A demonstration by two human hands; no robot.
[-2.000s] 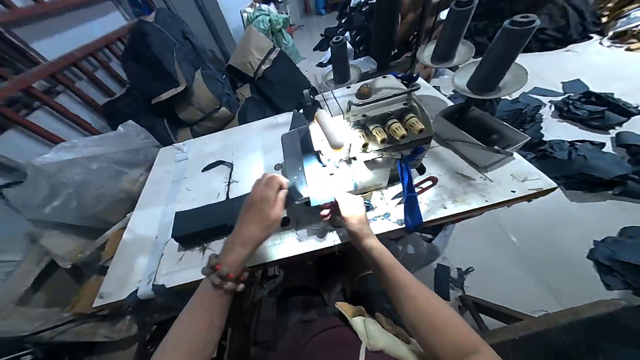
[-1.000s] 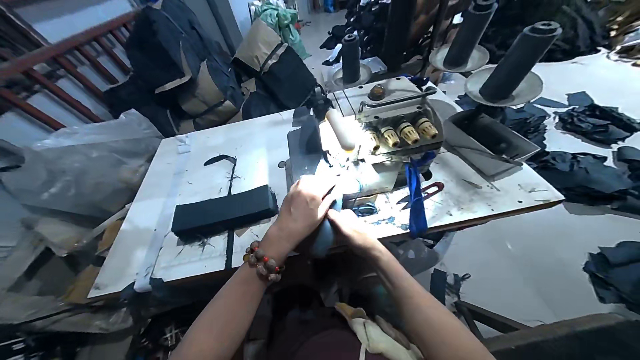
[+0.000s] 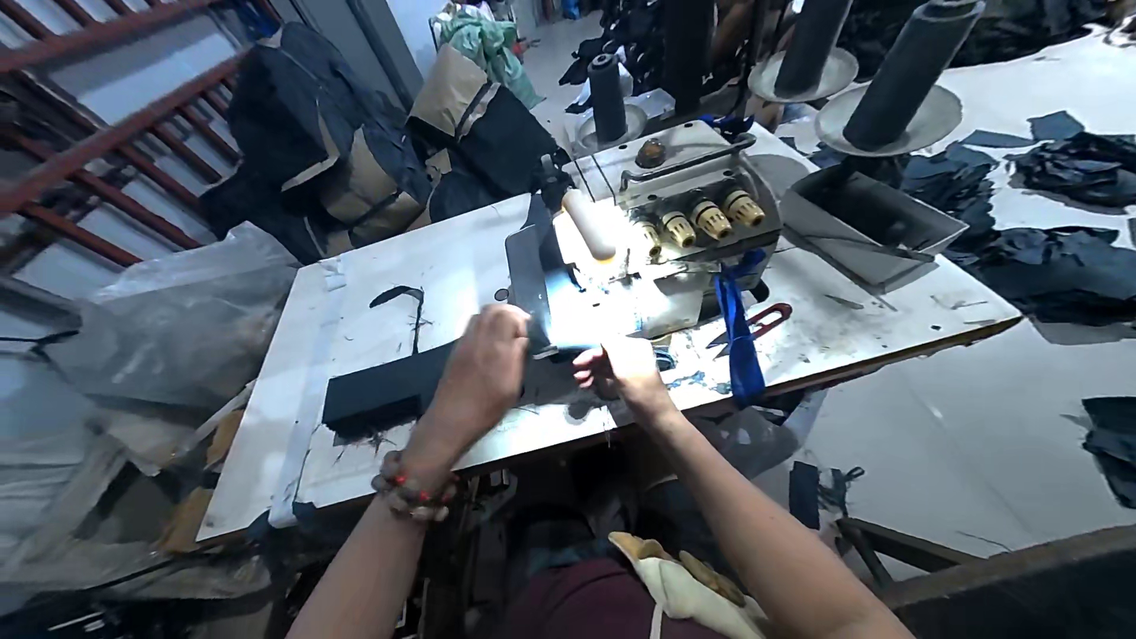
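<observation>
An overlock sewing machine (image 3: 683,213) with several yellowish tension dials stands on the white table, its lamp lighting the needle area. My left hand (image 3: 488,355), with a bead bracelet at the wrist, is closed at the left of the machine's front, at the edge of a dark fabric piece (image 3: 528,284); its grip is blurred. In front of the needle area, my right hand (image 3: 626,373) has bent fingers near the fabric's lit end; whether it pinches the cloth cannot be told. A stack of dark fabric pieces (image 3: 377,395) lies left of and partly behind my left hand.
Red-handled snips (image 3: 770,319) and a blue strip (image 3: 738,337) lie right of the machine. A grey open box (image 3: 874,222) and dark thread cones (image 3: 914,80) are at the back right. A curved dark strip (image 3: 397,295) lies on the table. Plastic-wrapped bundles (image 3: 186,328) stand at the left.
My hands were together over bluish cloth at the machine's front a second ago; now they are apart, the left one further left and the right one by the needle area.
</observation>
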